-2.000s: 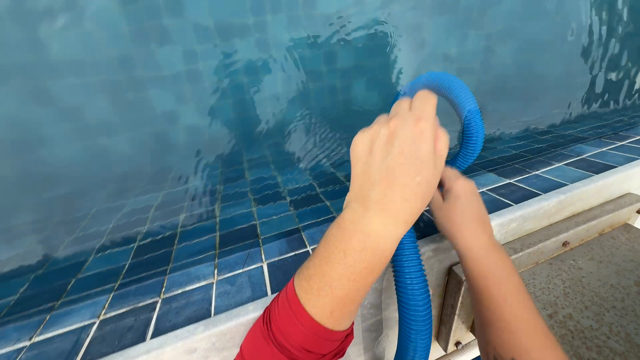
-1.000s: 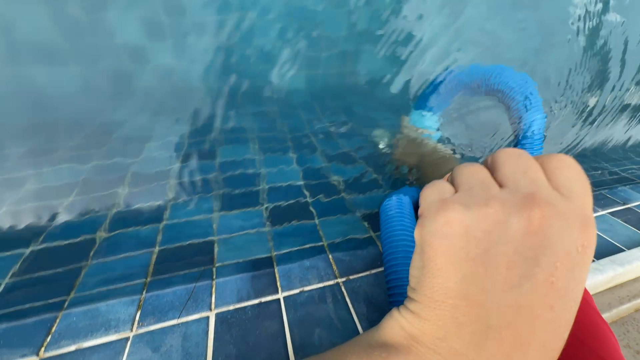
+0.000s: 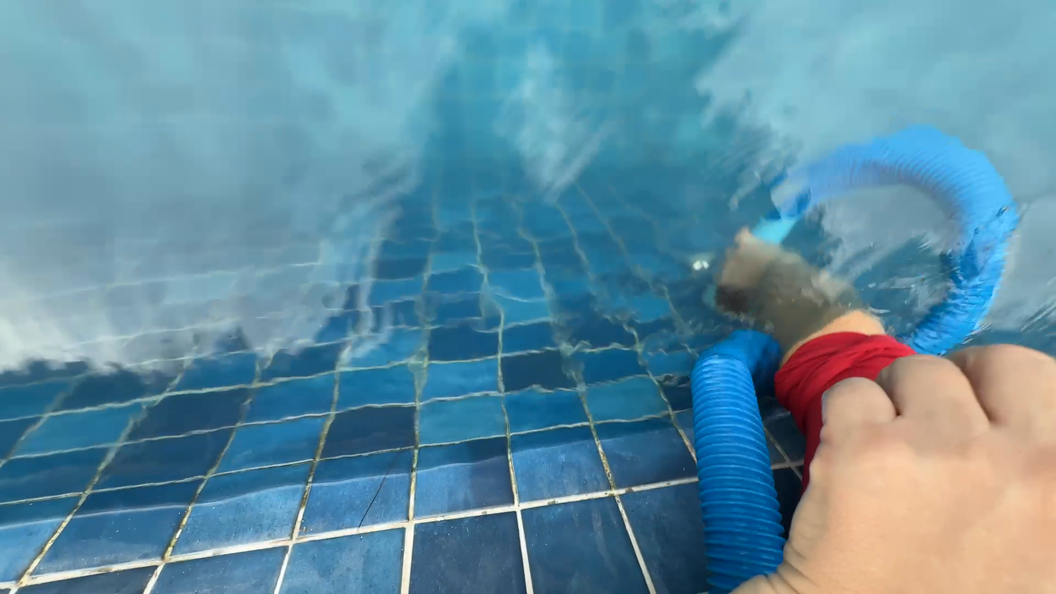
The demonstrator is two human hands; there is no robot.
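A ribbed blue hose (image 3: 738, 470) rises along the tiled pool wall at lower right, and a loop of it curves through the water surface farther out. My right hand (image 3: 763, 285) is under the water, its wrist in a wet red sleeve. Its fingers meet a light blue piece (image 3: 775, 228) by the hose loop; ripples blur them, so the grip cannot be made out. Large in the lower right corner, my left hand (image 3: 940, 470) shows its back and bent knuckles, close beside the hose. Its palm and fingertips are hidden.
Blue square tiles (image 3: 462, 474) with pale grout line the pool wall and continue below the waterline. Rippling water (image 3: 247, 165) with bright reflections fills the upper view. A thin dark line crosses one tile.
Two seconds ago both hands were above the water at the hose; my right hand has since gone under. The hose loop now lies lower in the water. The view has moved closer to the wall.
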